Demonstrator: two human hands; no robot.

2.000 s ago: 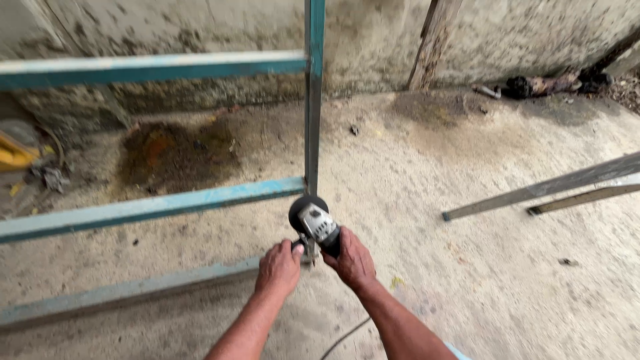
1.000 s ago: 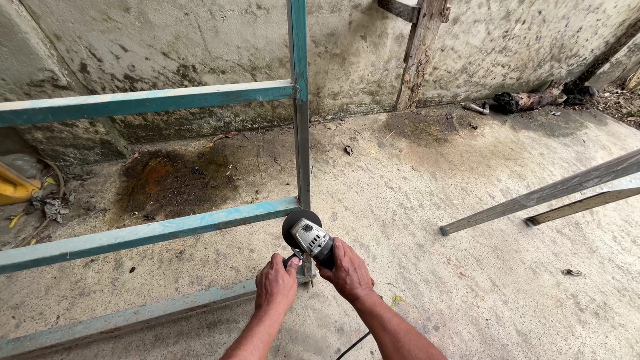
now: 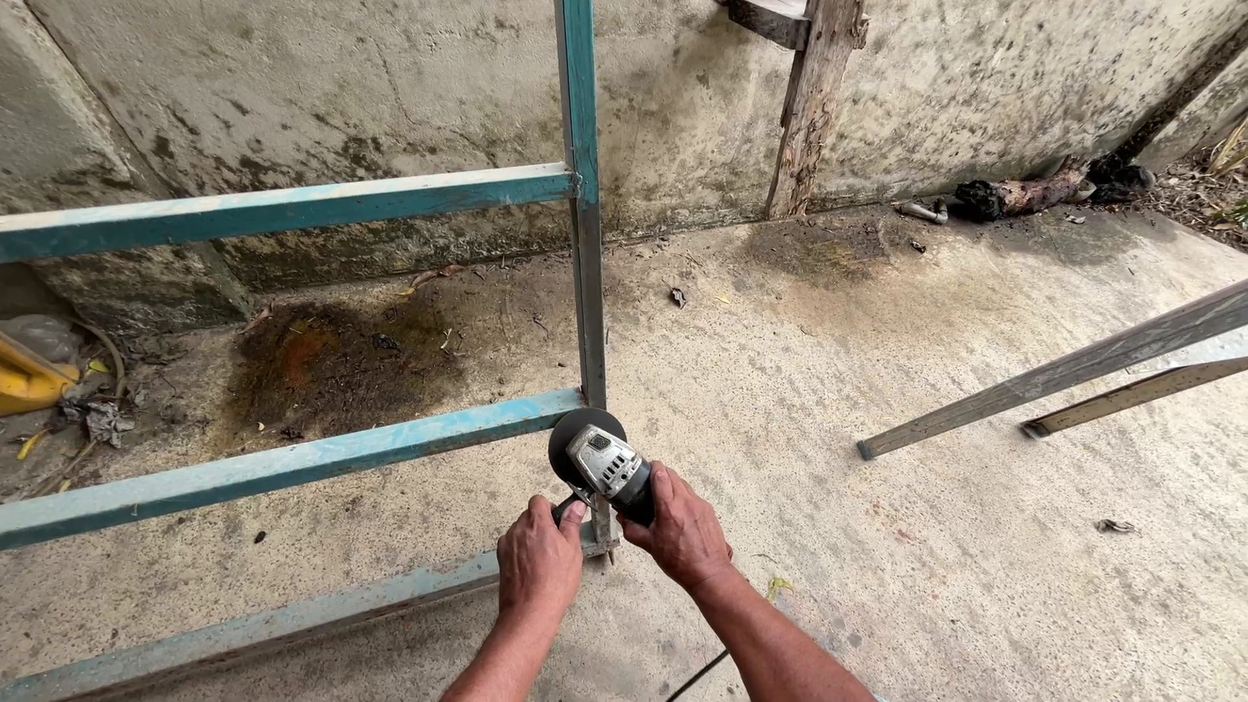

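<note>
Both my hands are on an angle grinder (image 3: 606,462) at the lower centre. My right hand (image 3: 682,531) wraps the dark rear body, and my left hand (image 3: 539,554) grips the side handle. The grinder's dark disc sits at the joint where a turquoise-painted metal crossbar (image 3: 390,450) meets the upright post (image 3: 591,292) of a metal frame. Whether the disc touches the metal I cannot tell. Above the joint the post is bare grey, then turquoise higher up. A power cord (image 3: 698,675) runs down from beneath my right forearm.
An upper crossbar (image 3: 292,210) and a low bar (image 3: 292,624) extend left. Metal legs (image 3: 1053,375) reach in from the right. A weathered concrete wall (image 3: 439,117) with a wooden post (image 3: 817,107) stands behind. Charred wood (image 3: 1033,195) lies by the wall; a yellow object (image 3: 29,375) is far left.
The view has shifted somewhat, showing more of the wooden post. Both hands keep hold of the grinder, which stays by the same joint of the frame.
</note>
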